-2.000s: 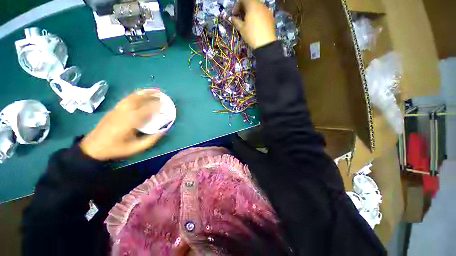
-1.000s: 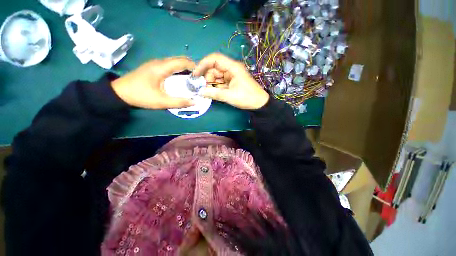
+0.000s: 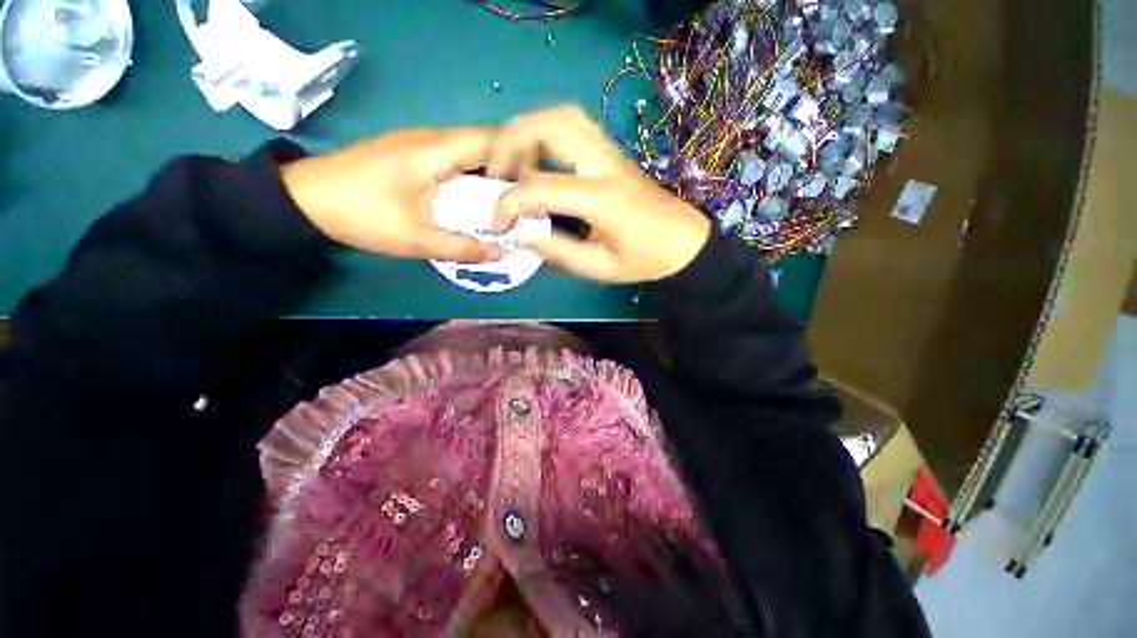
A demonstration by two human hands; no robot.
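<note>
A round white plastic housing [image 3: 469,206] is held just above the green mat near the bench's front edge. My left hand [image 3: 387,193] grips it from the left side. My right hand [image 3: 605,206] is on its right side, with fingers over its top, slightly blurred. A small part at my right fingers is mostly hidden, so I cannot tell whether it is seated in the housing. A heap of small silver-grey motors [image 3: 792,125] with red, yellow and dark wires lies to the right of my hands.
White housings stand at the upper left, one round [image 3: 65,44] and one with curved arms [image 3: 268,69]. A brown cardboard carton wall [image 3: 873,268] with a small white label rises beside the motor heap. Tiny dark bits lie on the green mat [image 3: 412,75].
My right hand has come from the motor heap to the housing and now covers more of its top. The view has shifted, so the feeder box has left the picture.
</note>
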